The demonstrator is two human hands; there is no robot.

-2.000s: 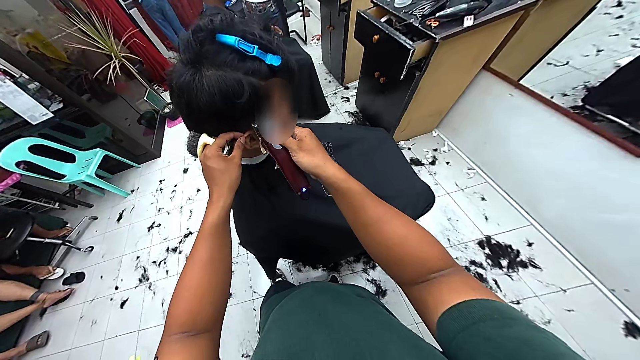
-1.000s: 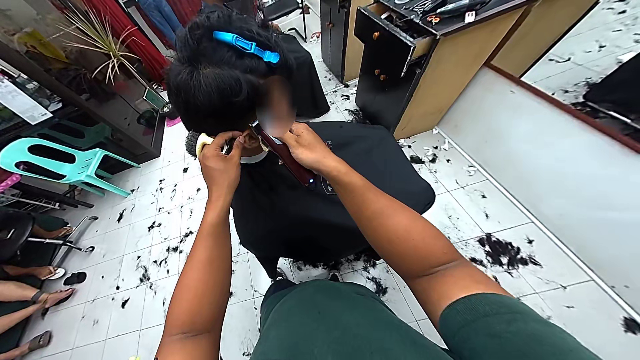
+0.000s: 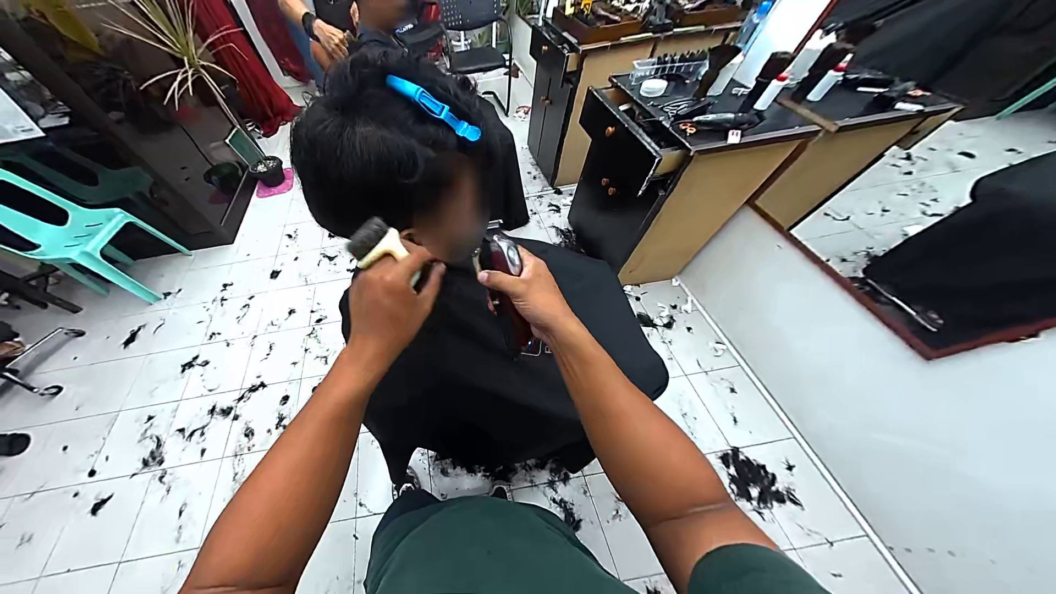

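Observation:
A seated person wears a black cape [image 3: 462,371], and a blue hair clip [image 3: 433,107] holds up the dark hair [image 3: 371,140]. My left hand [image 3: 392,297] grips the pale handle of a brush [image 3: 381,246] with dark bristles, beside the person's jaw and below the ear. In my right hand [image 3: 532,289] is a dark red hair clipper [image 3: 505,289], its blade end pointing up, just off the chin side of the face. The lower part of the clipper is partly covered by my fingers.
Black cabinets stand ahead on the right, one with an open drawer [image 3: 664,161]; brushes, bottles and tools lie on the counter [image 3: 759,124]. A mirror [image 3: 916,247] is on the right wall. A green plastic chair [image 3: 91,223] stands at left. Cut hair [image 3: 755,478] litters the tiled floor. Another person's hand [image 3: 330,40] shows behind.
The clipper, held near the ear and neck before, has moved right, away from the head. My left hand has come off the ear, and the brush in it now shows more fully.

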